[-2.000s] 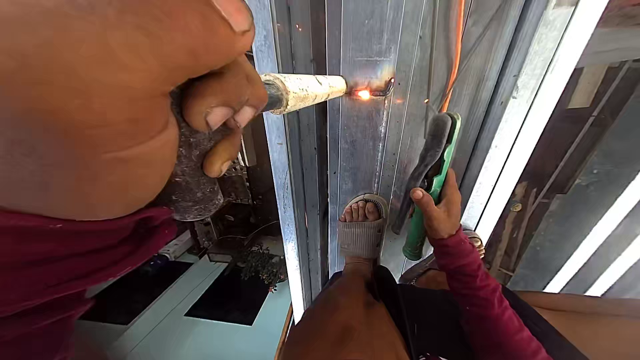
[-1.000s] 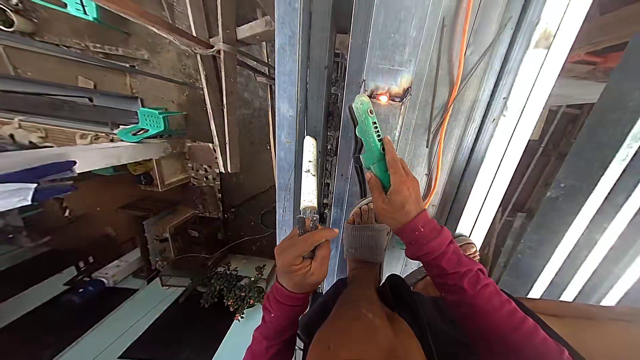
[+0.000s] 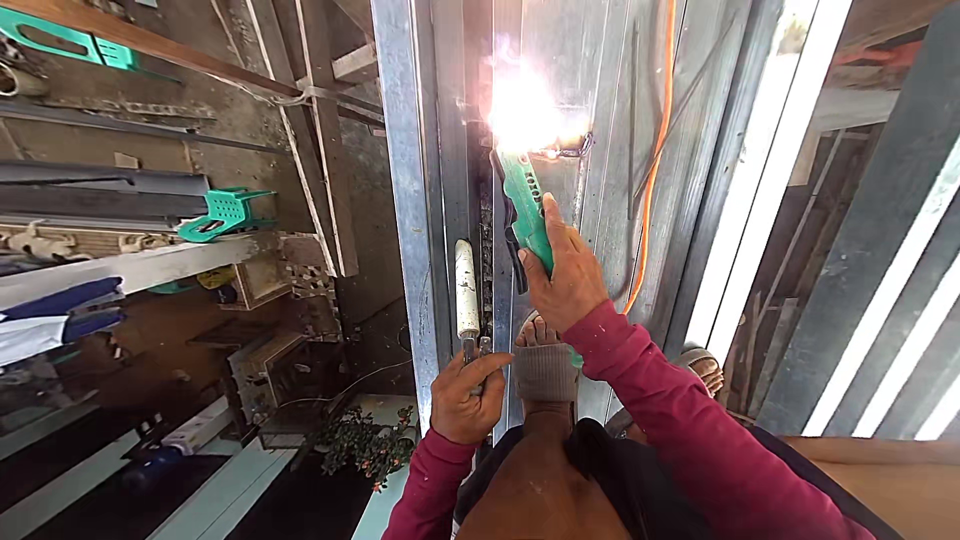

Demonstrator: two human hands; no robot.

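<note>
A green tool (image 3: 529, 225) with a row of holes, which looks like a welding electrode holder, is gripped in my right hand (image 3: 566, 277). A bright white welding arc (image 3: 521, 112) burns at its far end, over a grey metal beam (image 3: 555, 30). Right of the glare lies a dark scorched spot (image 3: 581, 146) that glows at its left. My left hand (image 3: 469, 397), lower left, holds a tool with a long whitish, stained cylindrical part (image 3: 466, 289) and a metal end near my fingers. That tool points away from me along the beams.
An orange cable (image 3: 657, 150) runs along the metal to the right. My sandalled foot (image 3: 546, 367) stands on the beam; the other foot (image 3: 705, 371) is further right. Far below on the left are green plastic stools (image 3: 229, 214), timber posts (image 3: 322, 135) and a leafy plant (image 3: 367, 446).
Two seconds ago my left hand held the whitish tool close to the camera; it is now low at the left. The green tool has moved up to the scorched spot, where a bright arc has flared.
</note>
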